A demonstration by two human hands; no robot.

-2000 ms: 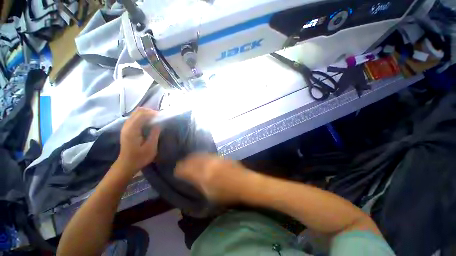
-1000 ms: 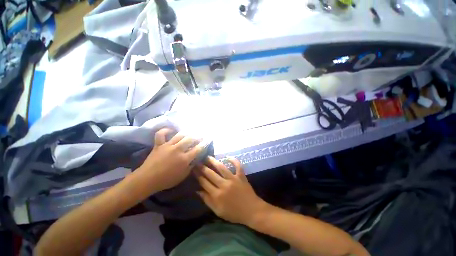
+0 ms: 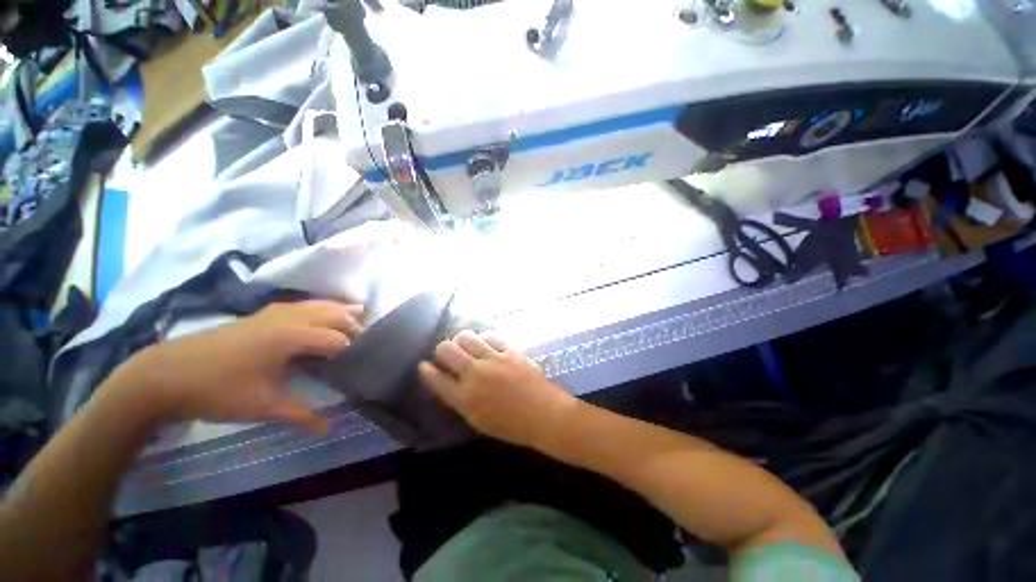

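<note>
The light grey garment [image 3: 188, 244] with dark grey strips lies left of and under the sewing machine's needle area. A dark grey panel [image 3: 392, 355] lies in front of the needle and hangs over the table edge. My right hand [image 3: 483, 381] holds the panel's right edge between thumb and fingers. My left hand [image 3: 256, 358] is on the left, slightly blurred, thumb and fingers apart, its fingertips at the panel's left edge. The white sewing machine [image 3: 545, 102] stands behind; lamp glare hides its needle and presser foot.
Black-handled shears [image 3: 755, 250] lie right of the needle, beside dark scraps [image 3: 835, 250] and a red-orange packet [image 3: 897, 232]. The ruler-marked table edge [image 3: 670, 330] runs across the front. Dark cloth [image 3: 932, 432] hangs at the right. Cloth is heaped at the far left.
My left hand has moved left, away from my right hand, and its fingers have spread. My right hand has shifted slightly left and up. The dark panel now shows between the hands, raised in a fold.
</note>
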